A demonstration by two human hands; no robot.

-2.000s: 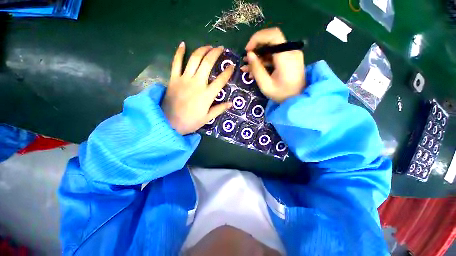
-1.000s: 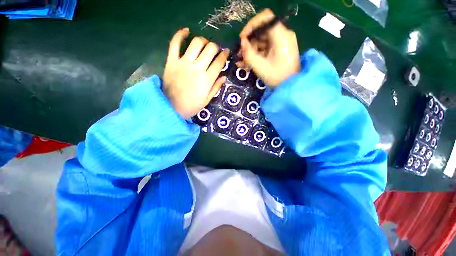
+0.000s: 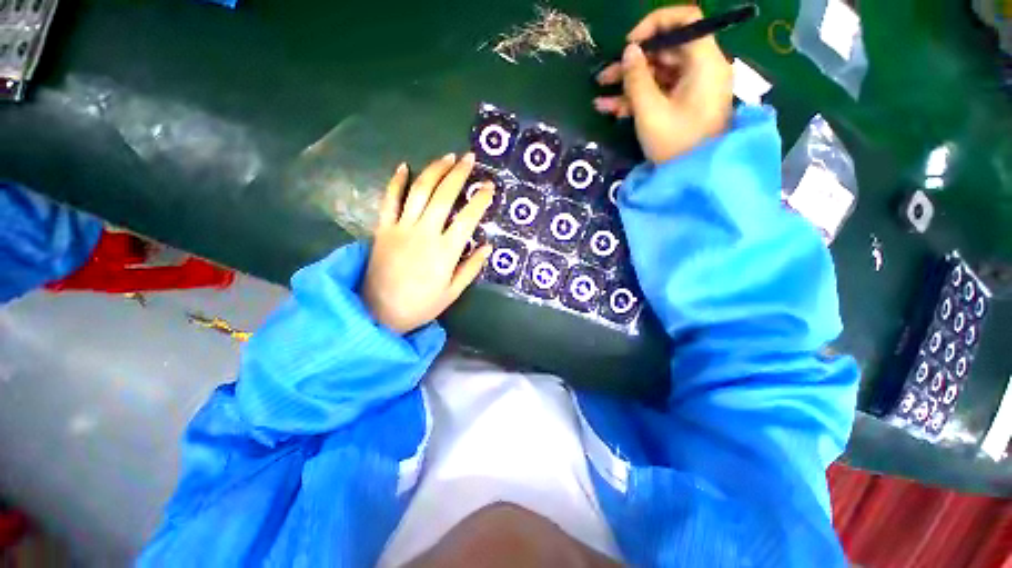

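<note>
A dark tray of round components (image 3: 563, 225), black with bright white rings, lies on the green bench in front of me. My left hand (image 3: 425, 246) rests flat with spread fingers on the tray's left edge and covers some parts there. My right hand (image 3: 679, 89) is beyond the tray's far right side, off it, and holds black tweezers (image 3: 701, 28) like a pen. The tips point left; whether they grip a pin is too small to tell. A loose pile of thin metal pins (image 3: 545, 37) lies beyond the tray.
Clear bags with labels (image 3: 819, 183) lie to the right, with a white paper label (image 3: 751, 81) partly behind my right hand. A small pale part (image 3: 919, 211) and a tray stack (image 3: 943, 344) are at far right. A grey tray (image 3: 20, 39) is upper left. Another blue sleeve (image 3: 42, 239) shows at left.
My right hand has moved right and away from the tray with the tweezers. My left hand has slid down the tray's left side, uncovering the far-left components.
</note>
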